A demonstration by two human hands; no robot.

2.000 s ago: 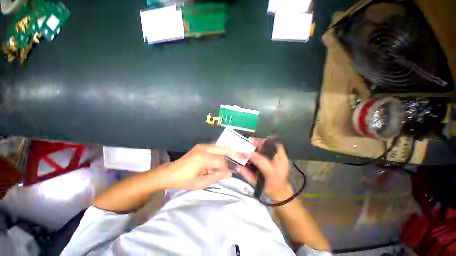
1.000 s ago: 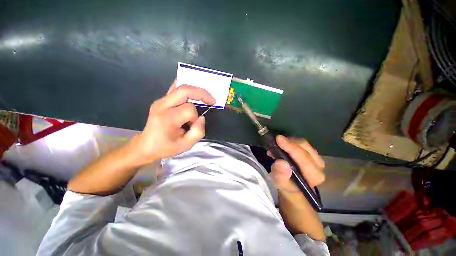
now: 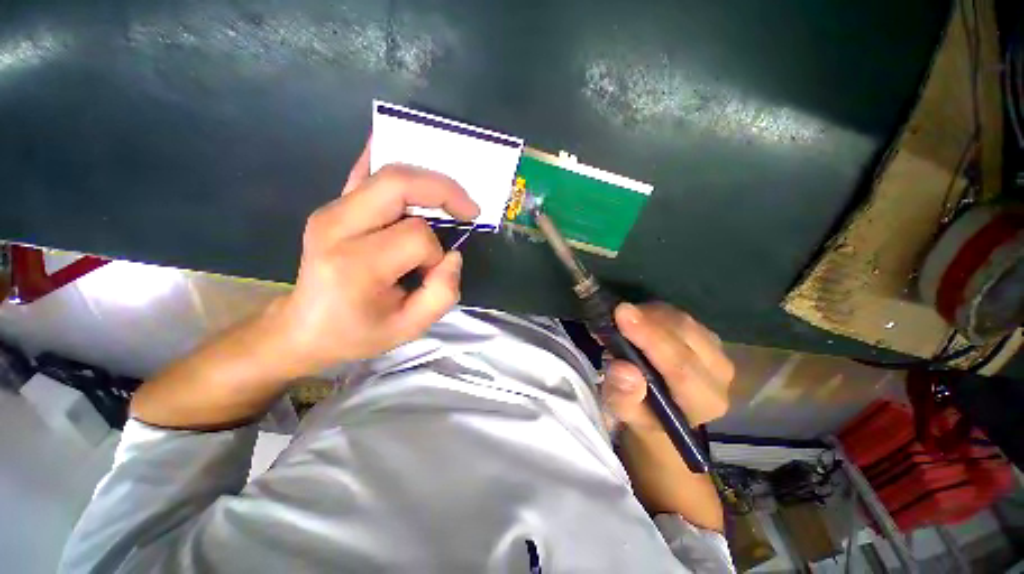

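Note:
The white LCD module (image 3: pixel 444 155) lies at the left end of the green circuit board (image 3: pixel 590 202), and the orange flex tail (image 3: pixel 517 198) shows where they meet. My left hand (image 3: pixel 376 252) rests on the module's lower part and pinches a thin strand of solder wire (image 3: pixel 463 238) between its fingertips. My right hand (image 3: pixel 670 364) holds the black soldering iron (image 3: pixel 646 367) like a pen. The iron's tip is at the board's left end beside the flex tail, where a pale haze shows.
An open cardboard box flap (image 3: pixel 870 275) lies on the dark green bench top (image 3: pixel 202 135) at the right. A round container with a red band (image 3: pixel 968 269) stands on it, cut by the frame edge. Red items (image 3: pixel 926 465) show below the bench at the lower right.
Two seconds ago the module was held off the board; now it lies against it. Since one second ago, both hands keep their holds, and the work sits slightly higher in view.

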